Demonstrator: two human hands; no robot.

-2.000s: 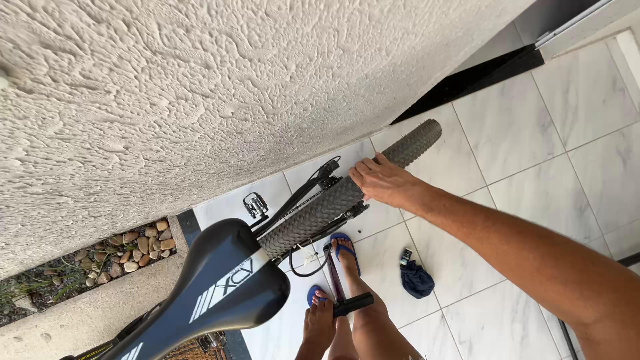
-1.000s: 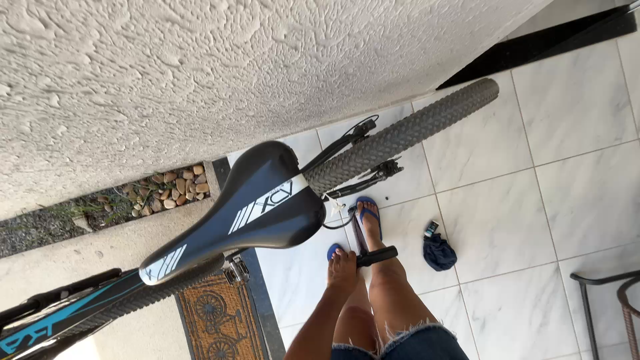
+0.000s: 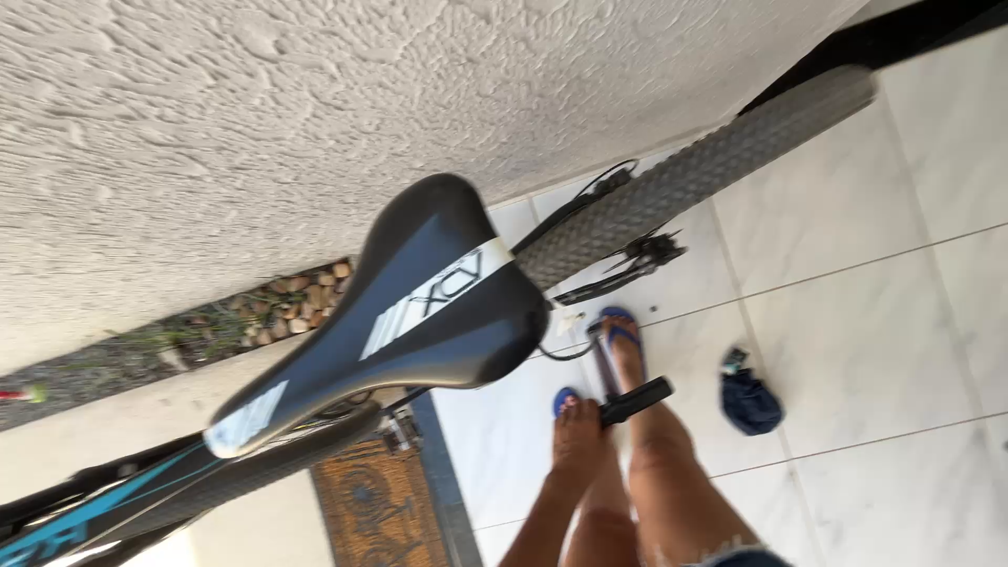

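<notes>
My left hand (image 3: 579, 435) grips the black handle (image 3: 635, 402) of an upright floor pump, between the bicycle and my legs. My right hand is out of view. A black and blue bicycle saddle (image 3: 449, 295) with white stripes lies across the middle. Behind it the knobby rear tyre (image 3: 693, 177) reaches to the upper right, its far end blurred. A thin black hose (image 3: 563, 356) curves from near the saddle's edge toward the pump; where its far end sits is hidden. The bicycle's frame (image 3: 118, 496) runs to the lower left.
A rough plaster wall (image 3: 276, 118) runs along the bicycle. Pale floor tiles (image 3: 850, 339) bear a dark blue cloth bag or bundle (image 3: 750, 402). A brown doormat (image 3: 378, 504) lies below the saddle, and pebbles (image 3: 303, 303) line a strip by the wall. My feet wear blue flip-flops (image 3: 620, 319).
My right hand touched the rear tyre two seconds ago, then left the view. My left hand stays at the pump handle. The view has shifted along the bicycle.
</notes>
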